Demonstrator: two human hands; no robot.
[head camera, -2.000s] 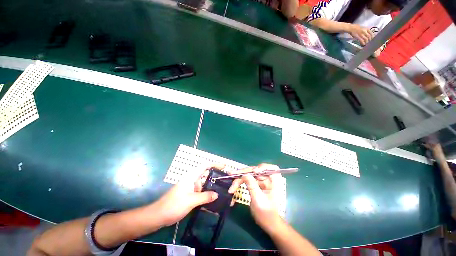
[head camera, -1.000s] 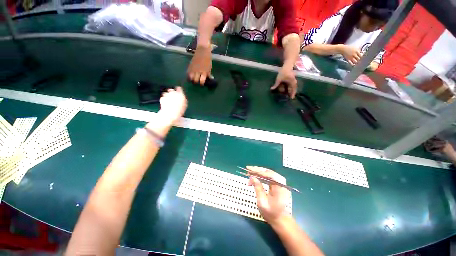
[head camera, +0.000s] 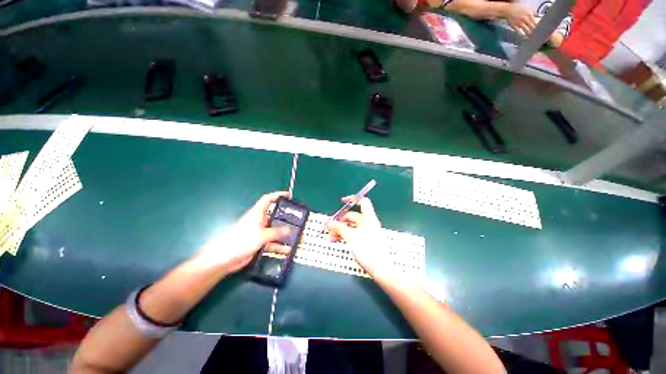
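Observation:
My left hand (head camera: 248, 237) holds a black oblong phone housing (head camera: 293, 212) upright over the left end of the sticker sheet, with my thumb across its middle. My right hand (head camera: 358, 232) holds the tweezers (head camera: 358, 199) just right of the housing. Their tips point down-left at the white sticker sheet (head camera: 398, 254), which has rows of small dark marks. Whether a pad is at the tips is too small to tell. The sheet is partly hidden by both hands and the housing.
Several black housings (head camera: 219, 95) lie on the green conveyor belt (head camera: 292, 88) beyond the pale rail (head camera: 255, 142). A spare sheet (head camera: 475, 196) lies right, a fanned pile (head camera: 51, 182) left. A person's hand (head camera: 521, 19) is across the belt. Red stools stand below the bench edge.
My left hand has come back from the belt with a housing in it. The tweezers now point down at the sheet. The hands of the person in red sleeves have left the view.

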